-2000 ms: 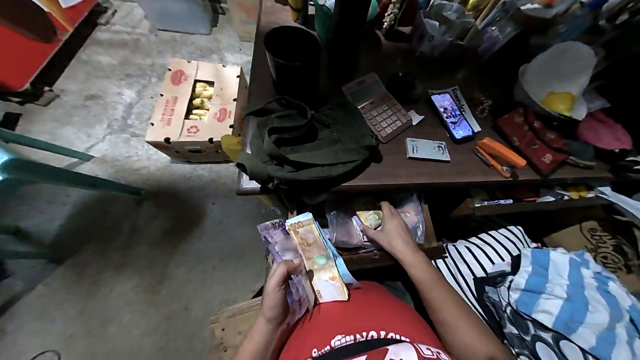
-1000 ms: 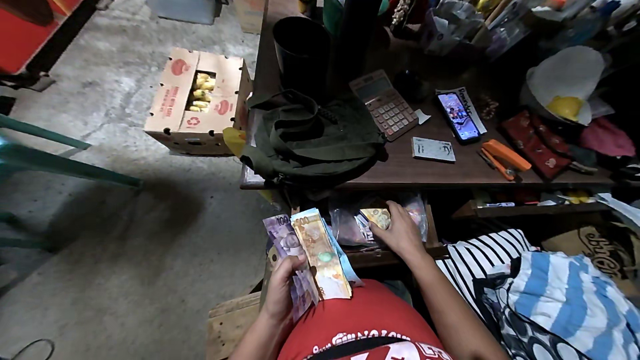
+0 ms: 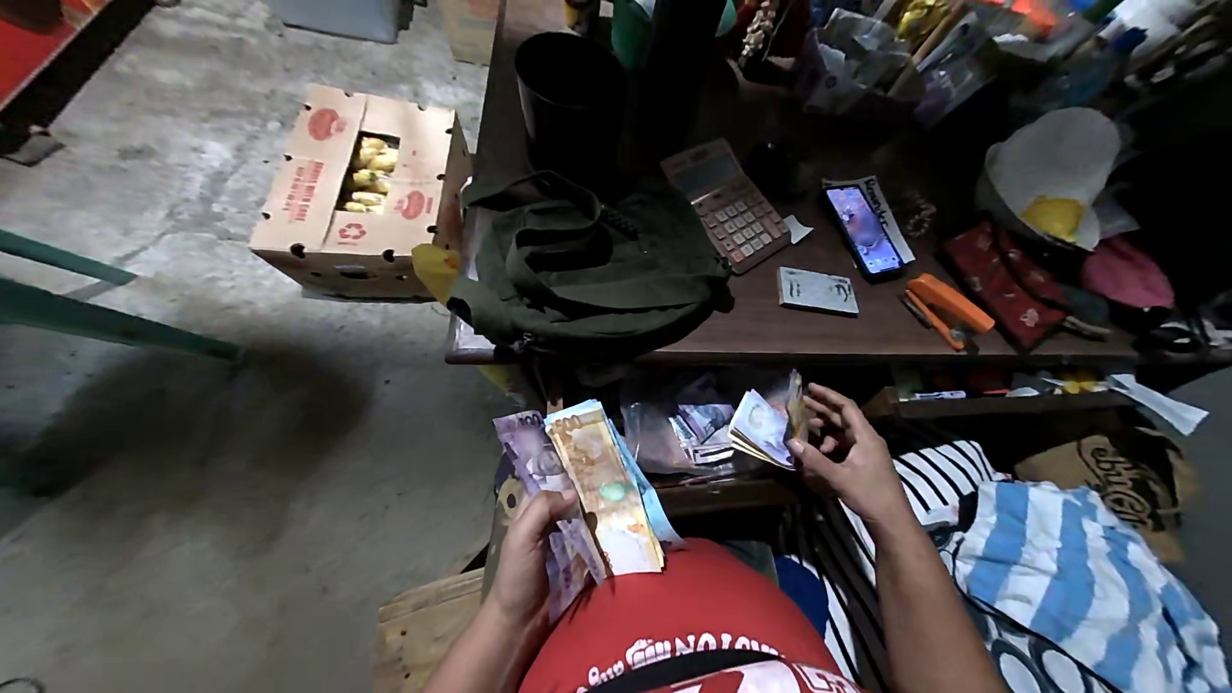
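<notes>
My left hand (image 3: 534, 539) holds a fan of banknotes (image 3: 602, 481), purple, orange-yellow and light blue, above my lap. My right hand (image 3: 847, 448) grips a folded bundle of banknotes (image 3: 762, 428) by its right edge, with thumb and fingers, over the open drawer. Inside the drawer, left of that bundle, a clear plastic bag (image 3: 650, 433) lies with more folded notes (image 3: 705, 423) in it. A dark green cloth bag (image 3: 597, 279) rests on the desk edge above the drawer.
On the desk (image 3: 712, 332) are a calculator (image 3: 736, 212), a lit phone (image 3: 866, 231), a small pale box (image 3: 817, 291), an orange stapler (image 3: 950, 303) and a red pouch (image 3: 1006, 284). A carton of bananas (image 3: 361, 192) stands on the floor at left. Striped cloths (image 3: 1068, 549) lie at right.
My right hand was down in the drawer at a bundle of notes; now it holds that bundle raised and partly fanned. My left hand keeps its notes in about the same place.
</notes>
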